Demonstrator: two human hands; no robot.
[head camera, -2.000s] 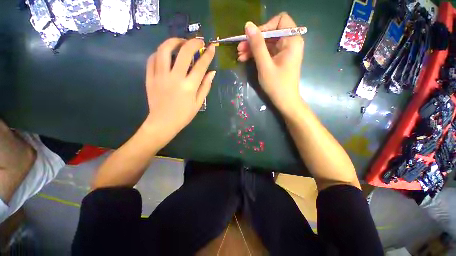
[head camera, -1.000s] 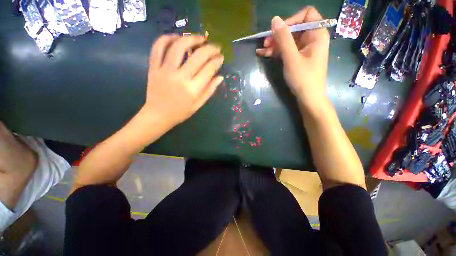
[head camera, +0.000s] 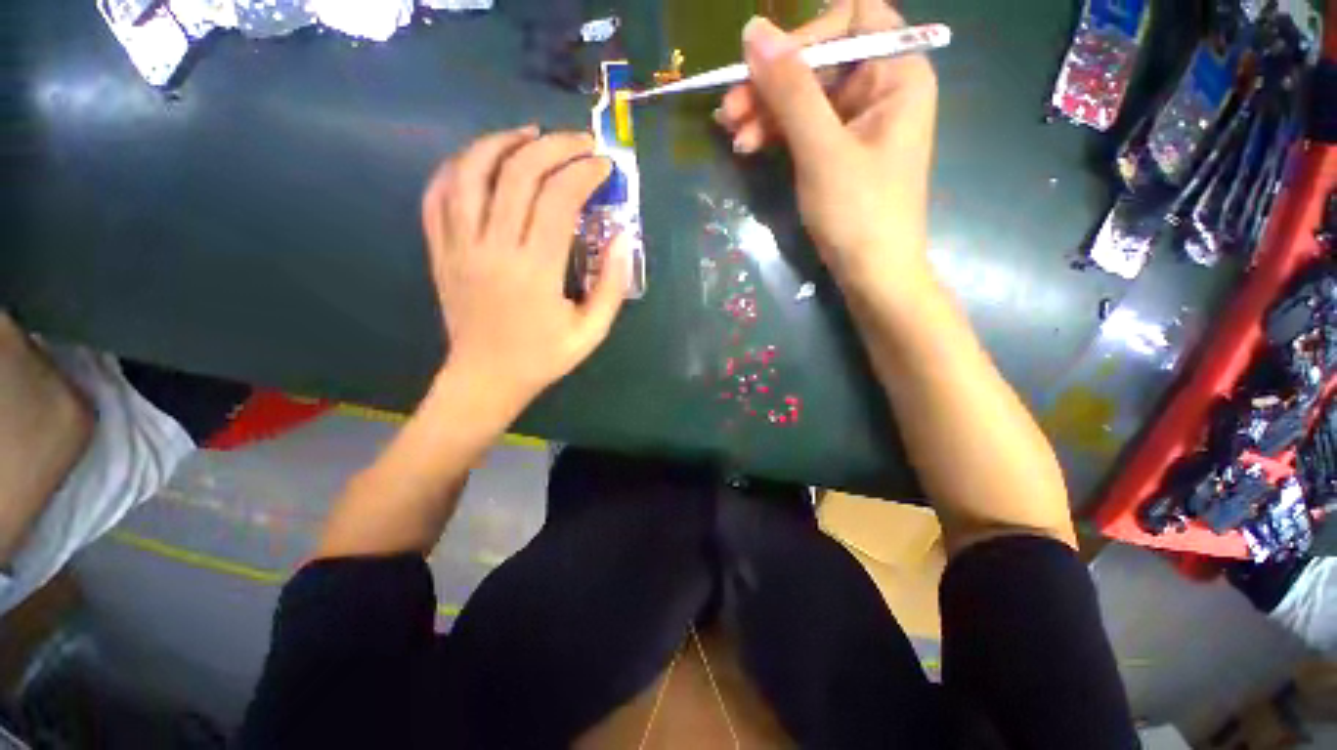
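My left hand (head camera: 524, 249) rests on the dark green mat, its fingers and thumb around a narrow circuit board assembly (head camera: 614, 191), blue at the far end and silvery at the near end. An orange-yellow flex cable (head camera: 676, 66) sticks out to the right of the blue end. My right hand (head camera: 851, 132) holds slim silver-white tweezers (head camera: 836, 53) like a pen. The tweezer tip is at a yellow strip (head camera: 626, 117) on the blue end; whether it touches is unclear.
Silvery units (head camera: 264, 18) lie at the far left, more board assemblies (head camera: 1195, 125) at the right. A red parts tray (head camera: 1173, 457) with dark units stands at the right edge. Red specks (head camera: 760, 384) lie between my forearms. An amber film (head camera: 711, 30) lies beyond. A person's arm (head camera: 41, 440) shows at left.
The board, largely covered by my left hand before, now shows lengthwise. My right hand moved away to the right, then back left, bringing the tweezer tip over the board.
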